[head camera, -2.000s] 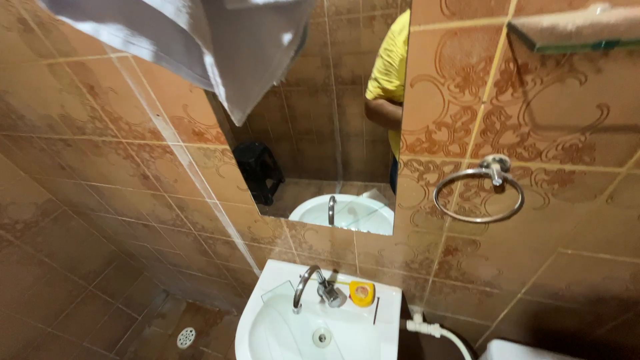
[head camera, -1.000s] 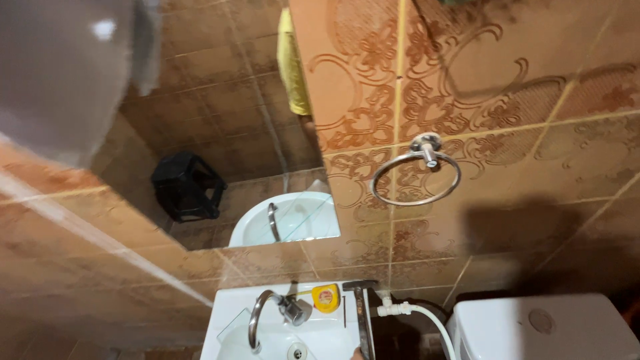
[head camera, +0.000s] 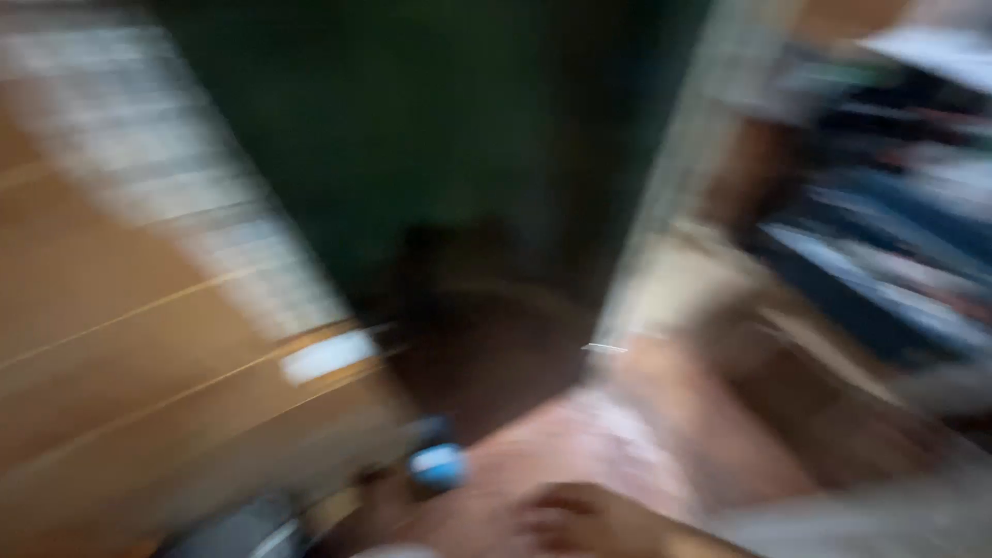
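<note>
Strong motion blur covers the head view. My right hand (head camera: 577, 508) is low in the middle, its forearm coming in from the bottom right. Its fingers look partly bent, but whether they hold anything is too blurred to tell. To its left is a small blue and white object (head camera: 438, 463) of unclear kind. A dark, rounded object (head camera: 232, 531) shows at the bottom left edge. I cannot make out my left hand.
A dark doorway-like opening (head camera: 465, 194) fills the middle, with a pale frame (head camera: 674, 178) on its right. Orange-brown tiled wall (head camera: 101, 271) stands on the left. Dark and pale stacked things (head camera: 891, 232) are at the right, above pinkish floor (head camera: 573, 442).
The view has swung far away from the white sink, mirror and towel ring. My right hand now shows at the bottom; one second ago only a fingertip was visible by the sink.
</note>
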